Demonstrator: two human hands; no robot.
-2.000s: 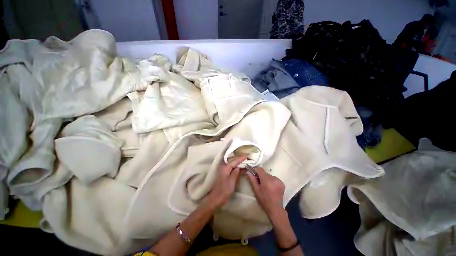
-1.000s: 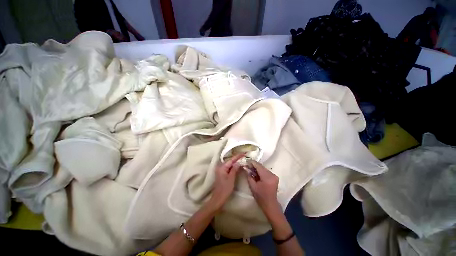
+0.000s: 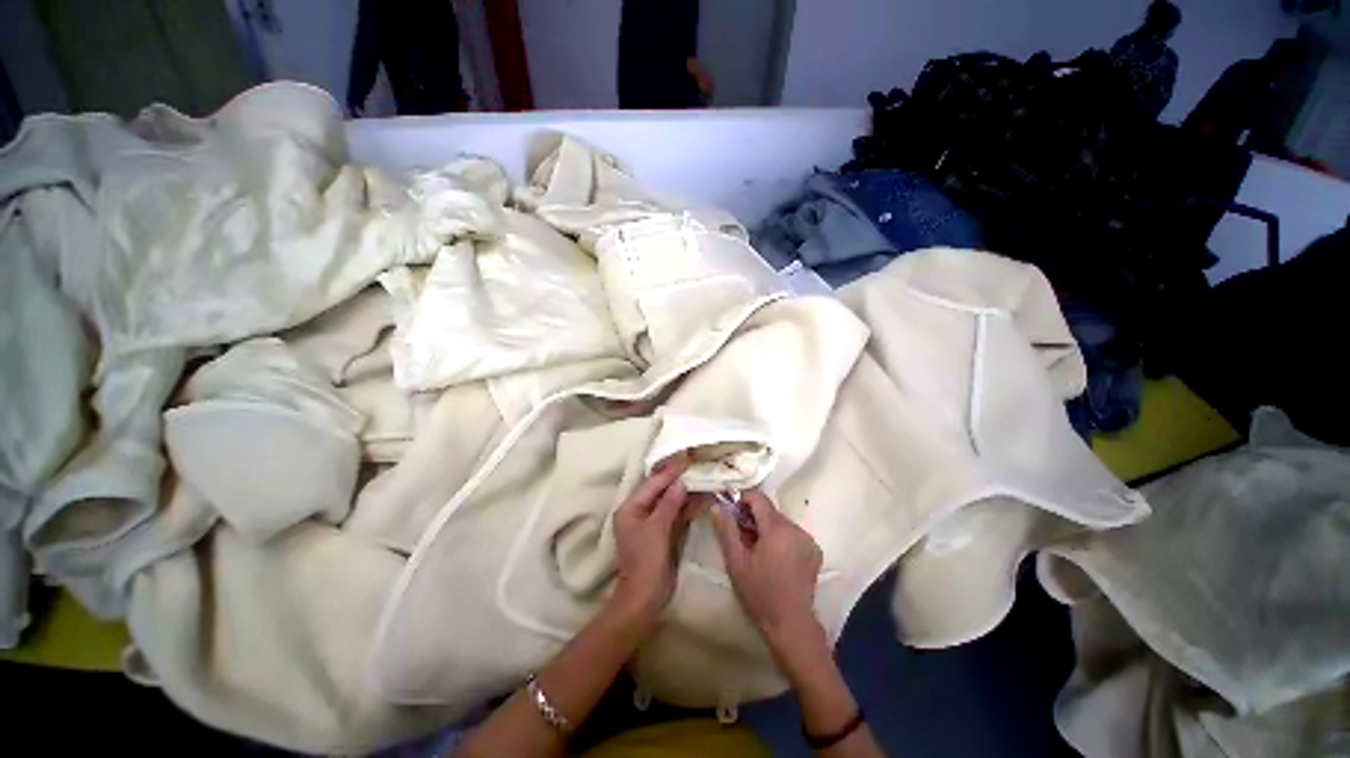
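Observation:
A cream jacket point(image 3: 874, 430) lies spread over the heap in front of me, with pale bound edges. Its sleeve end point(image 3: 714, 433) opens upward as a round cuff with paler cloth inside. My left hand point(image 3: 652, 536) pinches the cuff's near left edge. My right hand point(image 3: 770, 560) is at the cuff's near right edge, shut on small metallic snips point(image 3: 736, 508) whose tip is close to the rim. Most of the snips is hidden by my fingers. Loose threads are too small to tell.
More cream garments point(image 3: 222, 252) are heaped at the left, and another point(image 3: 1229, 548) lies at the right. Blue denim point(image 3: 888, 210) and a dark heap point(image 3: 1051, 178) lie at the back right. A low white panel point(image 3: 592, 133) runs behind. People stand beyond it. Yellow tabletop point(image 3: 1170, 430) shows at the right.
My left hand has shifted slightly left along the cuff, and the cuff's near edge is turned more upright. My right hand has moved slightly down. People have appeared and moved behind the panel.

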